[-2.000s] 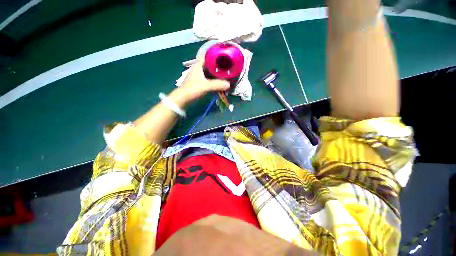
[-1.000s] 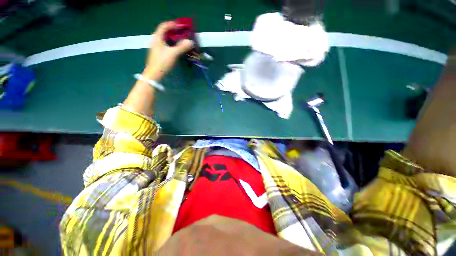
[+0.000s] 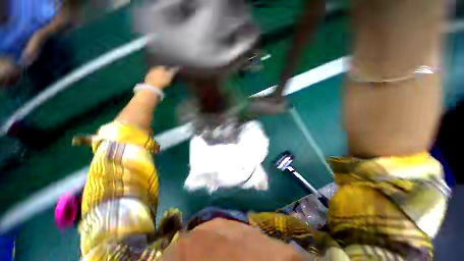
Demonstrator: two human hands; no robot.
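Observation:
The arbor press head (image 3: 203,33) is large, grey and blurred at the upper middle. The white cloth padding (image 3: 229,155) shows below it. My left hand (image 3: 161,76) reaches forward beside the press head, small and blurred; its fingertips are partly hidden, so I cannot tell whether it holds anything. My right forearm runs up out of the top edge at the right, and my right hand is out of the picture. A housing with a magenta end (image 3: 66,210) is at the lower left, beside my left sleeve. The round base disc cannot be made out.
A chrome-headed tool (image 3: 286,162) lies right of the cloth, its handle toward the bench's near edge. Another person's arm (image 3: 38,43) and blue clothing show at the top left. A small dark object (image 3: 18,130) is at the far left. White strips cross the green bench (image 3: 173,186).
The view has tilted and shifted forward, bringing the press head in. The magenta housing, earlier in my left hand, now shows apart from it at the lower left. My left hand reaches further forward.

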